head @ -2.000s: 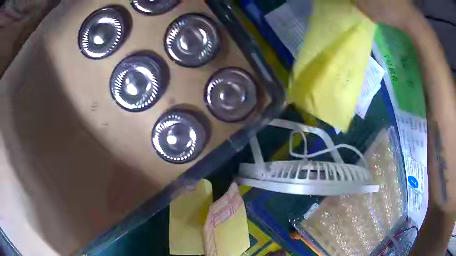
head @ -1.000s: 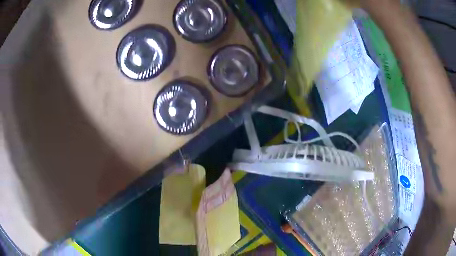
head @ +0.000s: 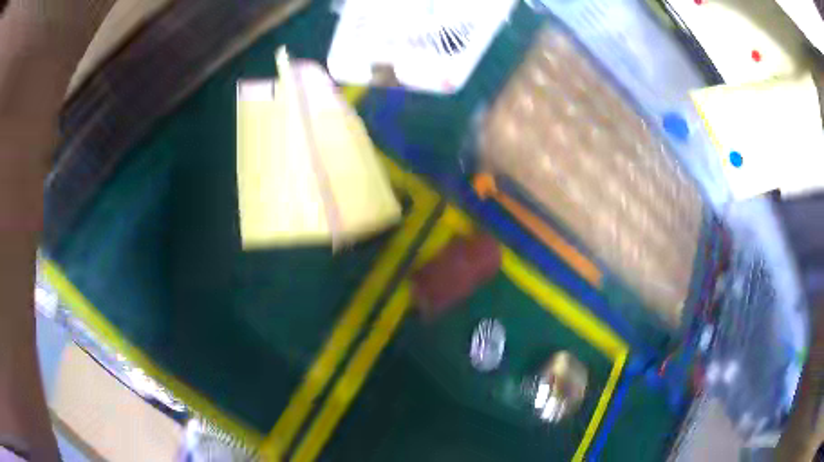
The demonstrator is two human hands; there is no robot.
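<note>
The picture is blurred. Two small shiny round metal pieces, one on the left point(head: 488, 345) and one on the right point(head: 561, 386), stand on the green mat point(head: 226, 316) inside the yellow tape lines. A reddish-brown flat piece point(head: 456, 273) lies just above them. Folded pale-yellow sheets point(head: 285, 194) lie at the upper left. An orange pen point(head: 547, 236) lies along a clear tray point(head: 587, 171) with rows of bumps. Skin-toned blurred strips, seemingly my forearms, run down the left and right edges. Neither of my hands shows.
The white fan point(head: 411, 32) is cut by the top edge. Sticker sheets with red and blue dots point(head: 763, 131) are at the upper right. Red and black leads and clear plastic lie at the right. A dark tray edge point(head: 145, 131) runs along the upper left.
The view has swung down and right onto the mat. The large round units and the yellow sheet at the top have left the picture. The metal pieces and reddish-brown piece now show fully.
</note>
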